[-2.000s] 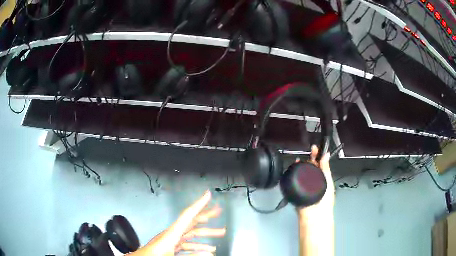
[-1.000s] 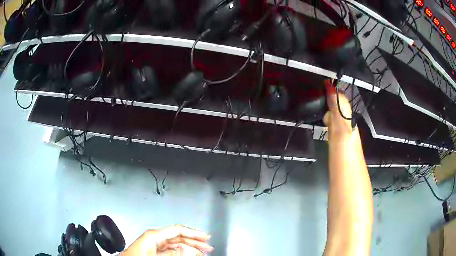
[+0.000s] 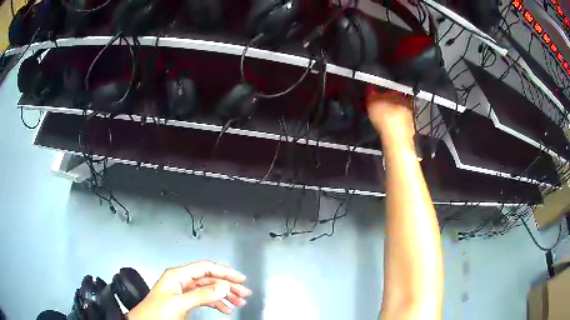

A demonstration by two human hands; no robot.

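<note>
My right hand (image 3: 390, 112) reaches into the second shelf of the rack, its fingers dark and blurred under the upper shelf edge. A dark headset (image 3: 340, 115) lies just left of it on that shelf. I cannot tell whether the fingers hold anything. My left hand (image 3: 199, 289) is empty at the bottom, below the rack, fingers loosely bent and apart. Several black headsets (image 3: 129, 287) hang on my left forearm at the bottom left.
The rack's pale shelf edge (image 3: 187, 43) curves across the view, with headsets (image 3: 237, 101) on two tiers and cables (image 3: 195, 225) dangling below. Red digits (image 3: 531, 22) glow at the upper right. A brown cardboard box (image 3: 558, 297) stands at the lower right.
The headset my right hand held in front of the rack is on the second shelf. My right hand moved up, then left and deeper into the shelf. My left hand moved down and left, fingers less spread.
</note>
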